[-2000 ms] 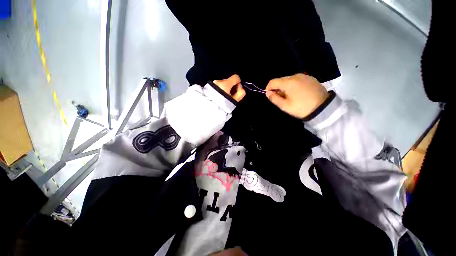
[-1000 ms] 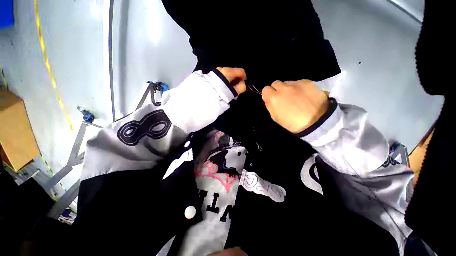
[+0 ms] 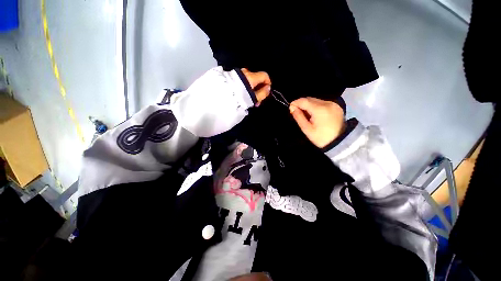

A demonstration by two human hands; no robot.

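A black garment lies over my lap and extends away from me to the top of the view. My left hand is closed near its edge, with the fingers pinched. My right hand is just to the right, thumb and fingertip pinched together. A thin pale loop of thread or cord spans the small gap between both hands' fingertips, over the black cloth. What else the left fingers hold is hidden. No tool can be made out.
A cardboard box stands on the floor at the left, near yellow line tape. A blue shape is at the top left. Grey rack tubing shows at the right. Dark cloth hangs at the right edge.
The loop between the fingertips has opened wider than a second ago. My right hand has shifted slightly down and its forearm has drawn inward. More rack tubing shows at the right.
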